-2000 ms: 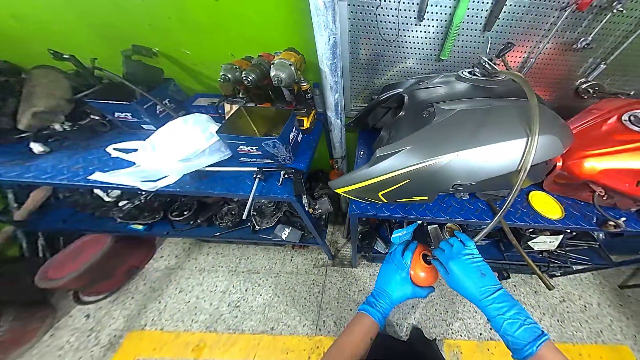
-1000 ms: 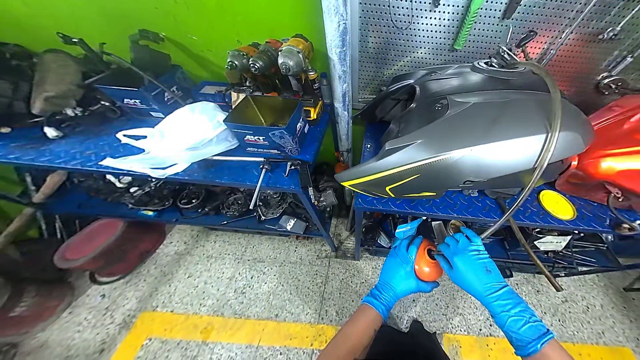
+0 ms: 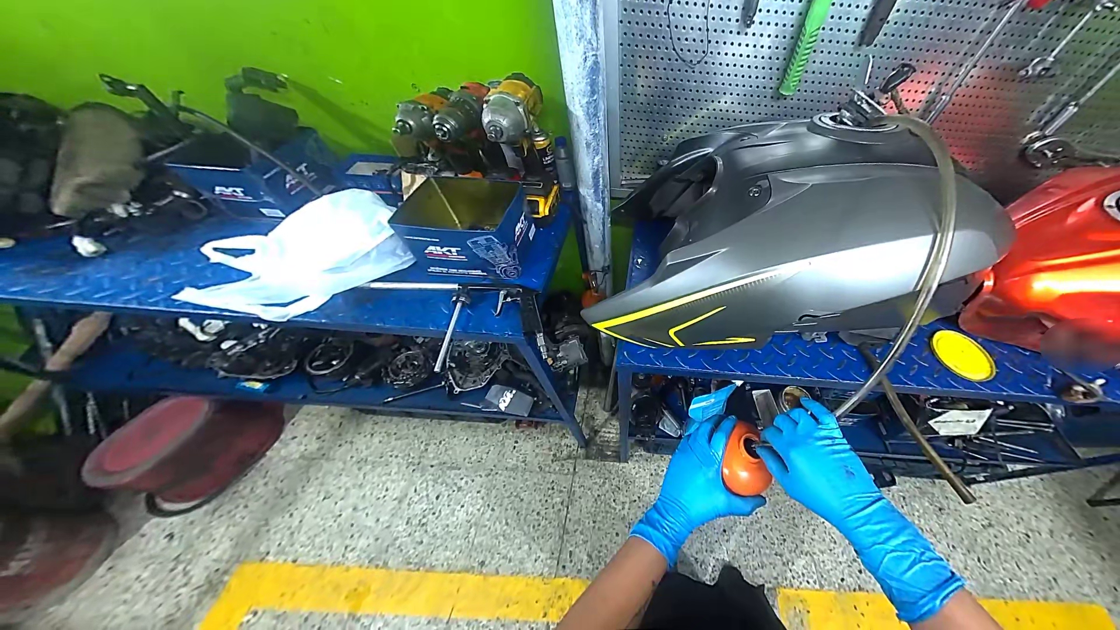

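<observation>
Both of my hands wear blue gloves and meet low in the view, in front of the right bench. My left hand (image 3: 702, 479) is closed round a rounded orange object (image 3: 745, 464) with a dark opening facing my right hand. The fingertips of my right hand (image 3: 818, 455) are pinched at that opening, on something small and dark that is mostly hidden. Behind them a grey motorcycle fuel tank (image 3: 840, 219) with yellow trim lies on the bench. A clear hose (image 3: 941, 227) arches from the tank's top and runs down behind my right hand.
The blue right bench (image 3: 1032, 378) also bears a red tank (image 3: 1063, 262) and a yellow round lid (image 3: 962, 354). Along the left bench (image 3: 70, 280) are a white plastic bag (image 3: 306, 249), an open blue box (image 3: 459, 236) and power drivers (image 3: 512, 109). Red tubs (image 3: 149, 446) stand on the floor.
</observation>
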